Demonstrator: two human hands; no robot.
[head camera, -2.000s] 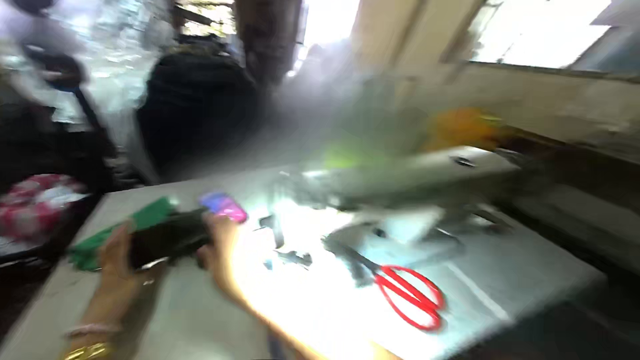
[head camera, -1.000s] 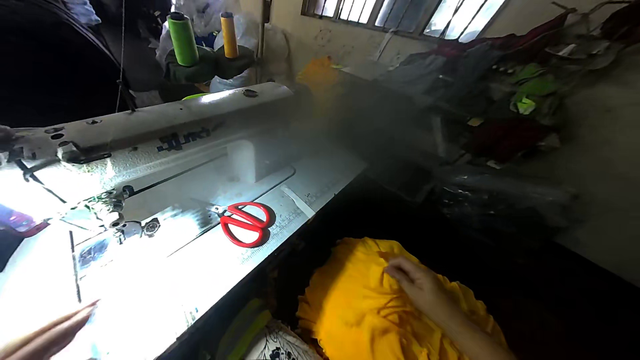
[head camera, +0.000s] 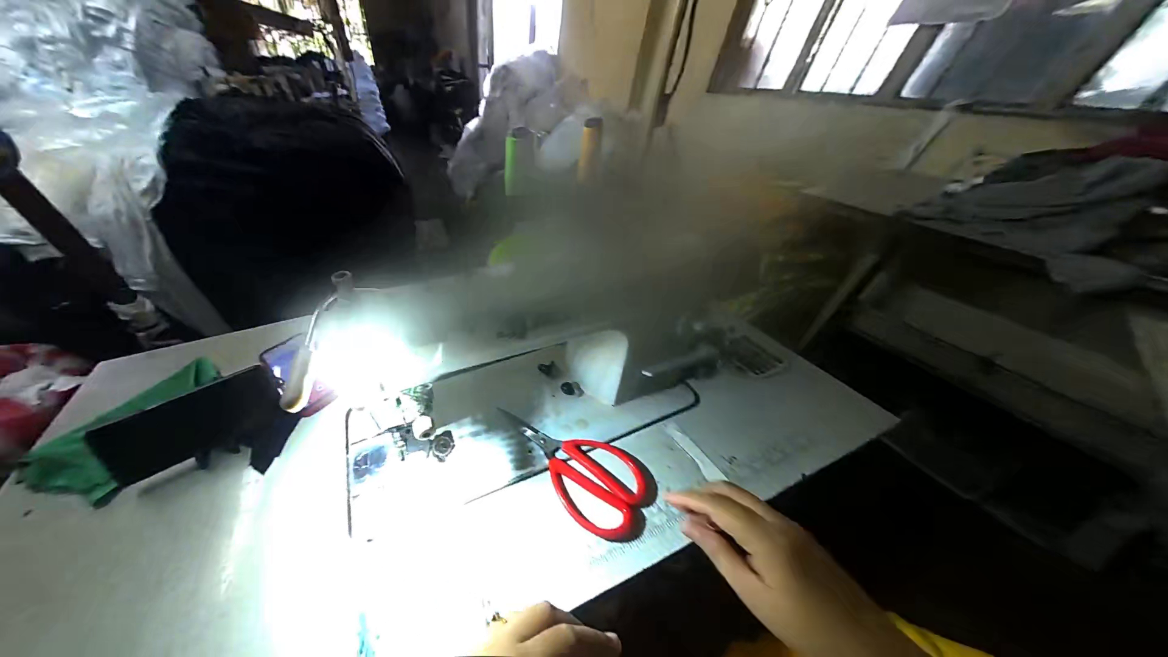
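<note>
My right hand (head camera: 776, 557) is over the near edge of the sewing table, its fingers a little apart, just right of the red-handled scissors (head camera: 598, 484). My left hand (head camera: 552, 631) rests at the bottom edge of the view with its fingers curled; whether it holds anything is hidden. The scissors lie on the bed of an industrial sewing machine (head camera: 598, 365), whose arm is blurred by haze. Bright lamp glare covers the needle area. At the left, a black fabric piece (head camera: 187, 424) lies on green cloth (head camera: 68, 465), beside a phone (head camera: 315, 397). Yellow cloth (head camera: 931, 634) shows under my right wrist.
Green and orange thread cones (head camera: 591, 151) stand behind the machine. A big black bundle (head camera: 274, 201) and clear plastic bags (head camera: 82, 119) fill the back left. Grey cloth (head camera: 1049, 205) lies on a bench at the right. A white strip (head camera: 695, 453) lies near the scissors.
The view has swung left. My right hand was on the yellow cloth and is now beside the scissors. Two seconds ago both hands were at the black and green fabric.
</note>
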